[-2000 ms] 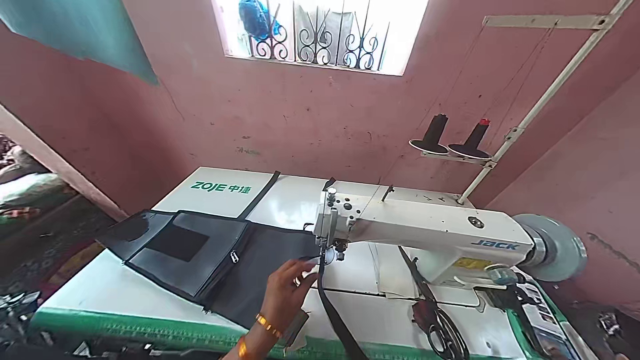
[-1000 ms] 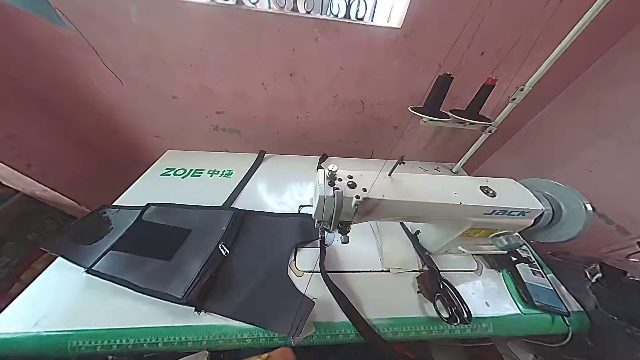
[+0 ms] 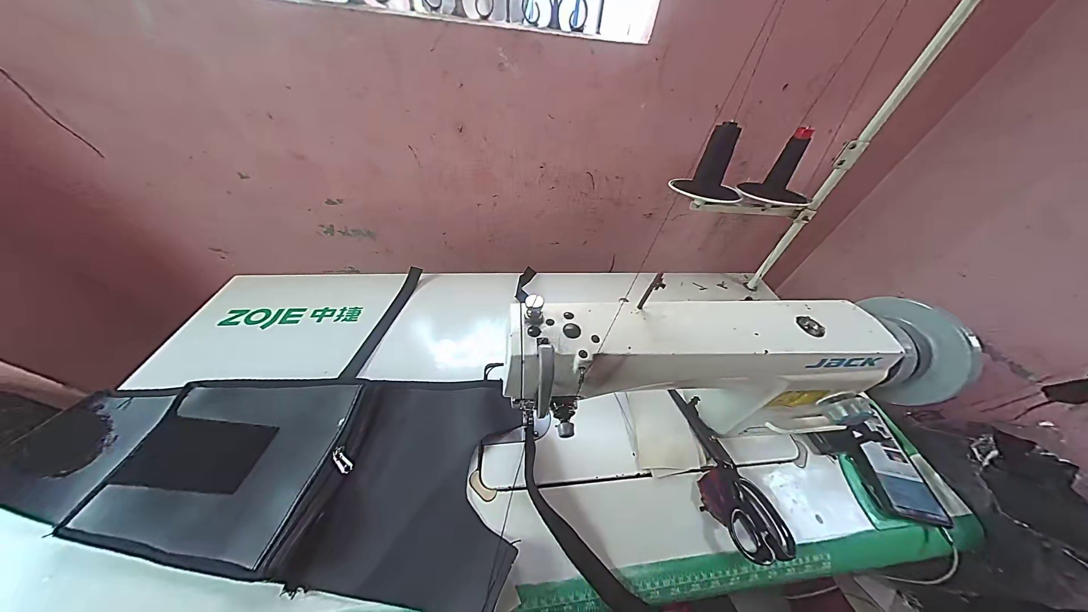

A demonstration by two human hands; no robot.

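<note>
Neither of my hands shows in the head view now. A black fabric piece with a zipped pocket point(image 3: 229, 467) lies spread over the left half of the sewing table, its right edge at the needle area of the white Jack sewing machine point(image 3: 705, 348). The metal zipper pull point(image 3: 342, 460) lies at the pocket's right side. A black binding strip point(image 3: 565, 535) runs from under the machine's needle towards the table's front edge. Another black strip point(image 3: 382, 323) reaches from the fabric to the table's back edge. Whether the presser foot is down is too small to tell.
Two black thread cones point(image 3: 719, 157) sit on a stand behind the machine. Scissors with black handles point(image 3: 756, 518) lie to the right of the needle, and a smartphone point(image 3: 903, 476) rests at the table's right end. A green measuring tape or printed cover point(image 3: 680, 580) runs along the front edge.
A hand with bangles was at the fabric near the needle two seconds ago; it has left the view. The fabric's front right part, partly behind that hand before, now shows.
</note>
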